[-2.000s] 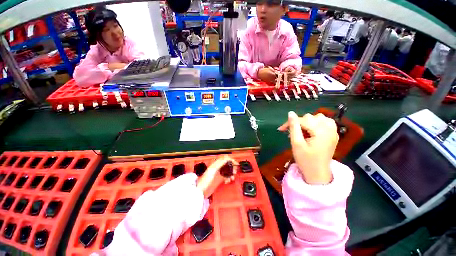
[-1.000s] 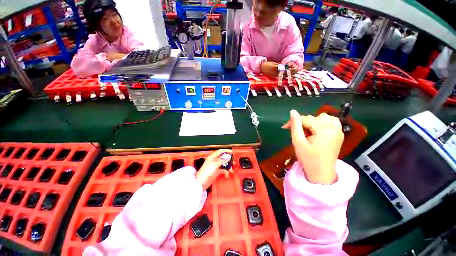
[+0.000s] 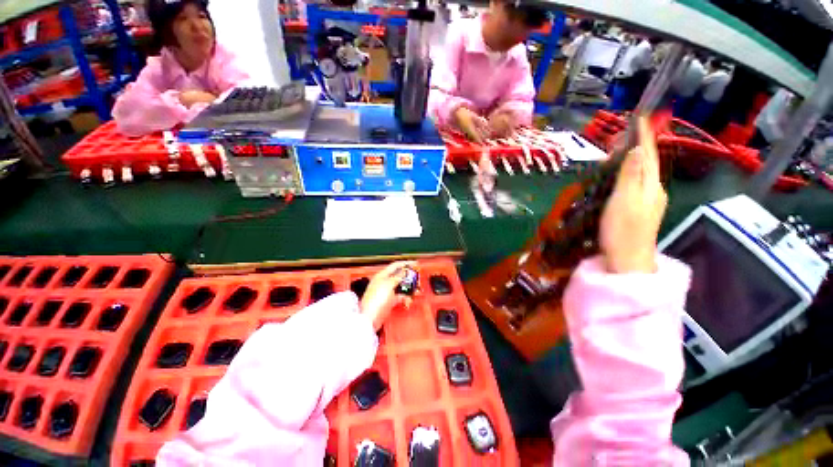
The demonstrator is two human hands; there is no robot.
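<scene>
My left hand (image 3: 384, 294) holds a small dark watch body (image 3: 407, 282) in its fingertips above the upper right of the red compartment tray (image 3: 413, 372). Several dark watch bodies sit in the tray's pockets, some with the round sensor side up. To the right is an orange-brown fixture (image 3: 527, 315) with metal parts. Its dark upper part (image 3: 585, 212) stands tilted up and is blurred. My right hand (image 3: 634, 208) is against this raised part with its fingers pointing up. Its grip is hidden.
A second red watch tray (image 3: 60, 330) lies at the far left. A white paper (image 3: 372, 219) lies before a blue-fronted control box (image 3: 373, 171), beside a small power supply (image 3: 264, 171). A white-cased monitor (image 3: 744, 274) stands right. Two people in pink sit opposite behind red trays.
My right hand has moved right and up, and its fingers have straightened. The fixture's dark upper part now stands raised. My left hand still holds the watch body over the tray.
</scene>
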